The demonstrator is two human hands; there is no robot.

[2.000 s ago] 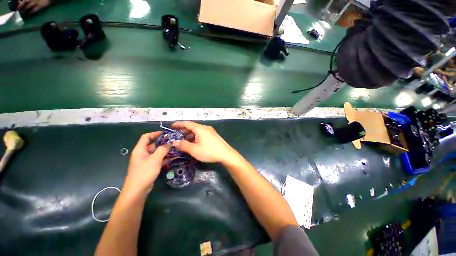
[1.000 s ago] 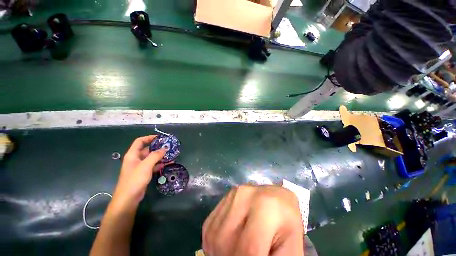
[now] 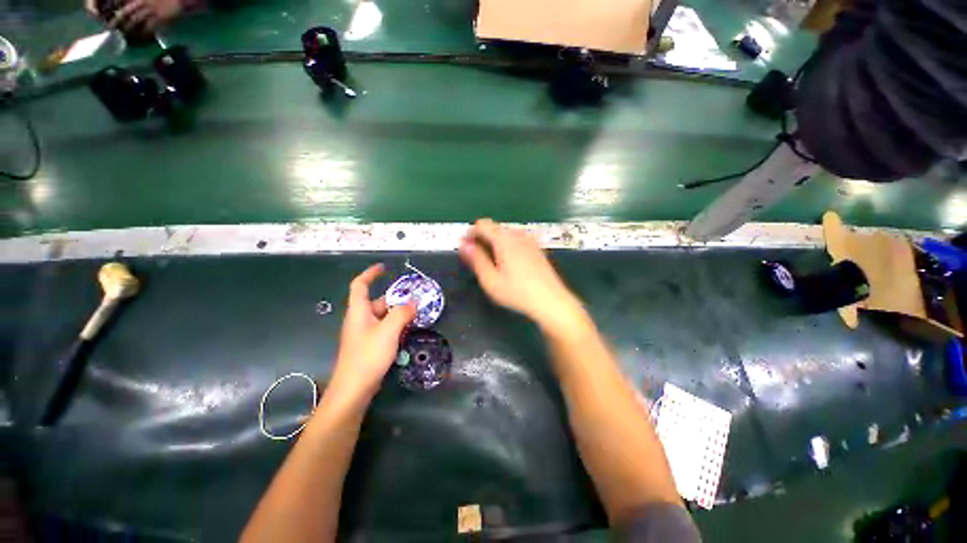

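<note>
My left hand [image 3: 371, 323] holds a small round circuit board [image 3: 418, 301] with bluish-white parts between thumb and fingers, a little above the bench mat. A thin pale wire sticks up from its top edge. A black round end cap [image 3: 425, 360] with a centre hole and a pale green dot sits just below and against the board; my thumb is near it. My right hand [image 3: 509, 267] is to the right of the board, over the pale rail's edge, thumb and fingers close together. Whether it holds something tiny cannot be told.
A mallet [image 3: 115, 284] lies at left. A white loop [image 3: 288, 406] and small ring [image 3: 323, 308] lie left of my hands. A paper sheet [image 3: 693, 443], black housing [image 3: 836, 286] and torn carton [image 3: 891, 278] are at right. Black units stand on the belt [image 3: 456, 170]. Another person's hand [image 3: 148, 13] shows top left.
My right hand left the board, came up close to the camera, and is now beside the board near the rail. My left hand still holds the board. The view has shifted, showing the whole mallet.
</note>
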